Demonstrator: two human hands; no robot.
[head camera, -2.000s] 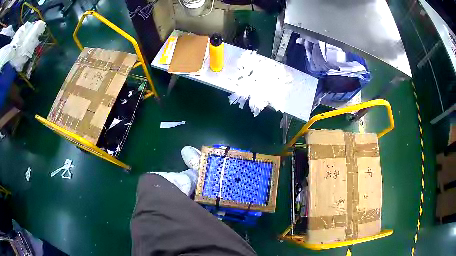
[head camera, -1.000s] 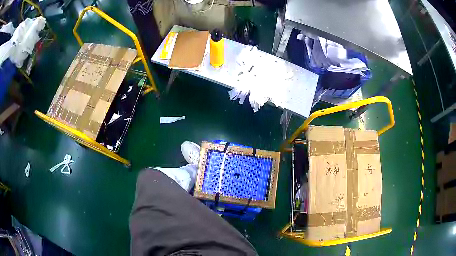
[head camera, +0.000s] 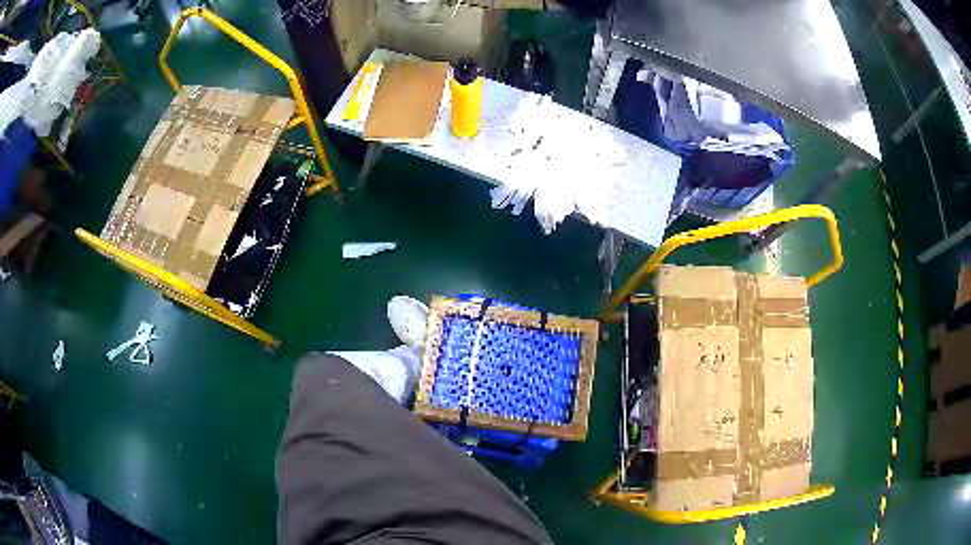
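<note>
No hand is in the picture. Nearest in front is a blue plastic stool (head camera: 509, 370), its perforated top edged with brown cardboard and held by dark straps. My leg in dark trousers (head camera: 373, 458) reaches up from the bottom edge, with a light shoe (head camera: 407, 319) beside the stool's left side. Behind stands a narrow white side table (head camera: 479, 160) bearing a brown board (head camera: 408, 99), a yellow bottle with a black cap (head camera: 465, 104) and a loose pile of white scraps (head camera: 559, 160).
Taped-cardboard trolleys with yellow handles stand at left (head camera: 197, 181) and right (head camera: 735, 394). A metal table (head camera: 756, 64) is at the upper right, a blue bin with white cloth (head camera: 735, 176) under it. White scraps (head camera: 368, 249) lie on the green floor. White cloth (head camera: 53, 85) is at the upper left.
The view has shifted very slightly. The stool, trolleys, side table and leg otherwise look the same.
</note>
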